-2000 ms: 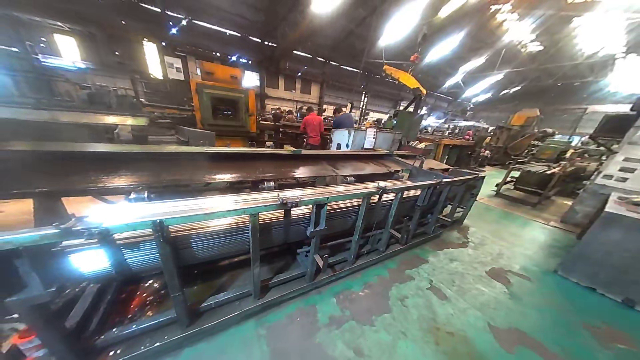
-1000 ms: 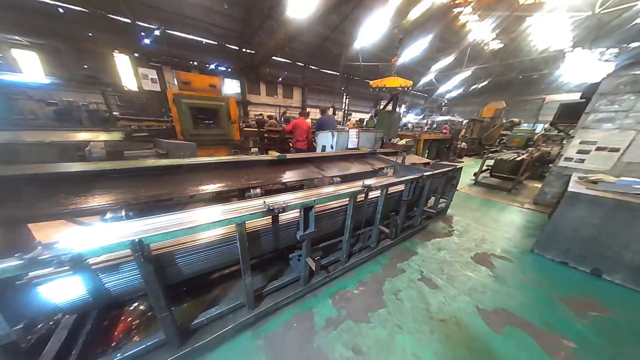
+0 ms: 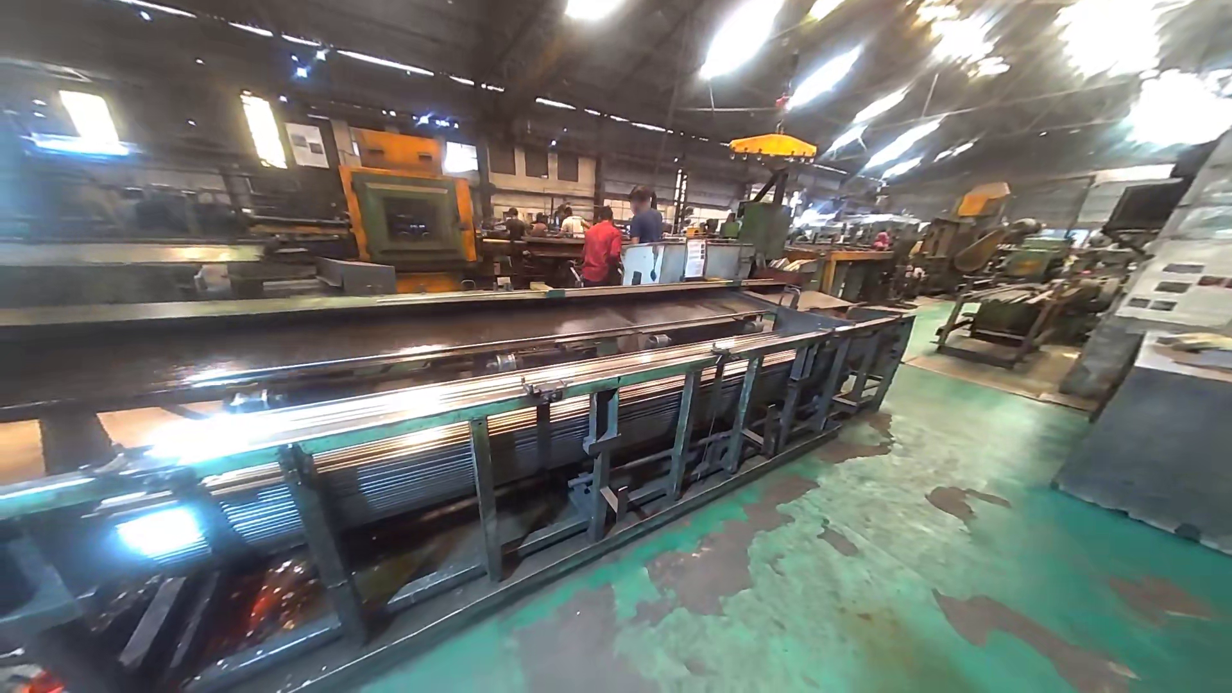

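Note:
Neither my left hand nor my right hand shows in the head view. A long green metal rack (image 3: 602, 433) runs from the lower left toward the middle right. Inside it lies a bundle of long thin metal bars (image 3: 404, 481), and more bars rest along its top rail. Behind the rack stretches a long dark metal trough (image 3: 289, 351) with a wet-looking, shiny surface. Glare hides part of the rack's left end.
Green floor (image 3: 866, 558) with worn patches lies right of the rack. A grey cabinet (image 3: 1155, 443) stands at the right edge. Farther back are a green and orange machine (image 3: 409, 221), a person in red (image 3: 602, 250), a person in dark blue (image 3: 646, 221) and a yellow hoist part (image 3: 773, 146).
The view has turned somewhat to the right since the oldest frame, and more of the grey cabinet shows. The rack and the bars look unchanged.

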